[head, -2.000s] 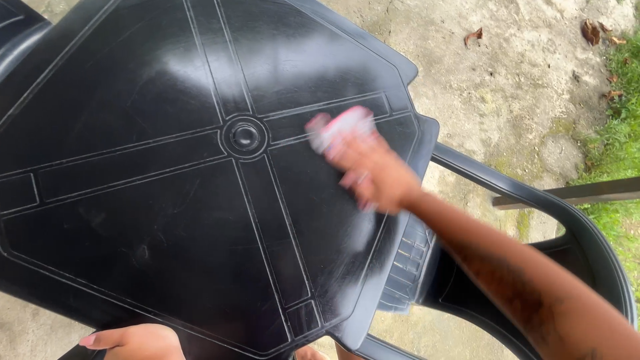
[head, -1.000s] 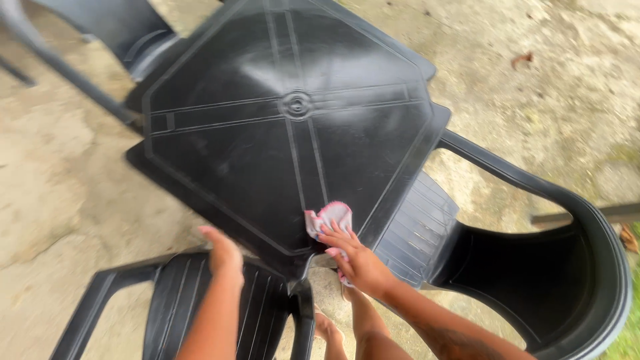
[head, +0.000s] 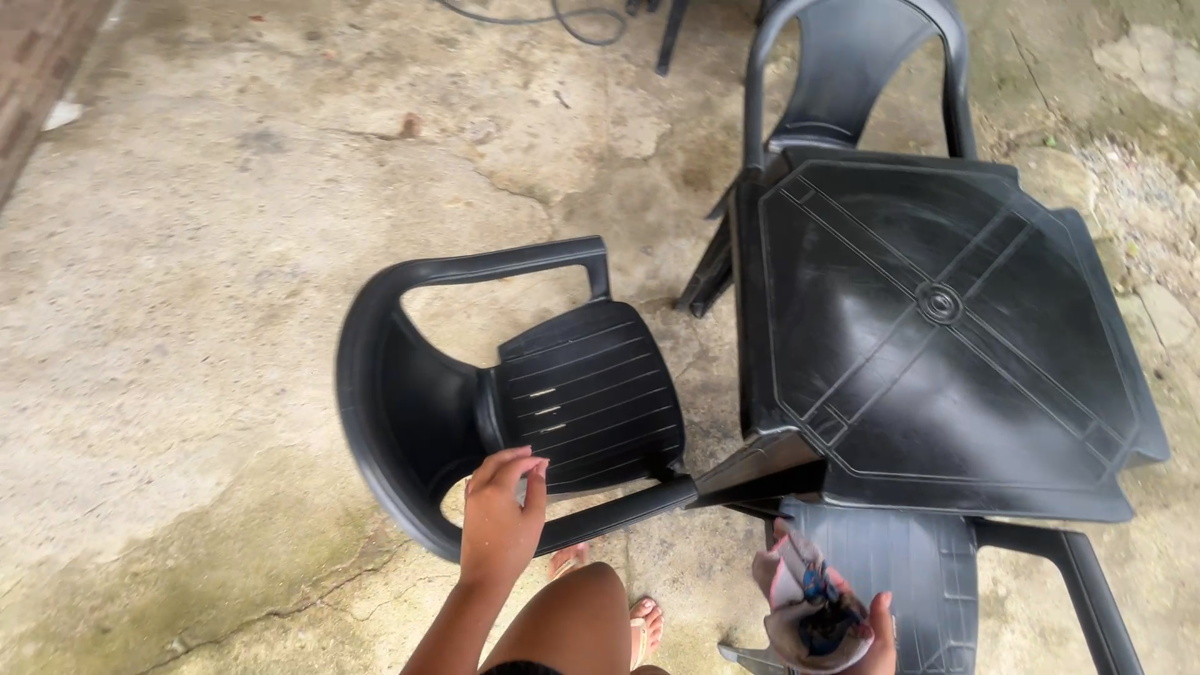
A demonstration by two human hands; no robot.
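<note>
My right hand (head: 877,637) holds a crumpled grey and pink cloth (head: 806,600) with dark blue and black parts, above the seat of a black plastic chair (head: 923,581) at the lower right. Over the near armrest of another black plastic armchair (head: 586,403) hangs my left hand (head: 506,506), its fingers bent and nothing seen in it; whether it touches the armrest I cannot tell. A square black plastic table (head: 900,375) with a round centre boss stands at the right, marked by raised lines and some shine.
A third black chair (head: 858,75) stands behind the table. A dark cable (head: 591,33) lies on the cracked concrete floor (head: 234,281) at the top, near some dark legs (head: 670,37). My sandalled feet (head: 645,623) are between the chairs. A brick surface (head: 42,66) edges the upper left.
The view has swung left. My right hand, which was on the tabletop with the cloth, now holds it bunched above a chair seat. My left hand has moved over the armchair.
</note>
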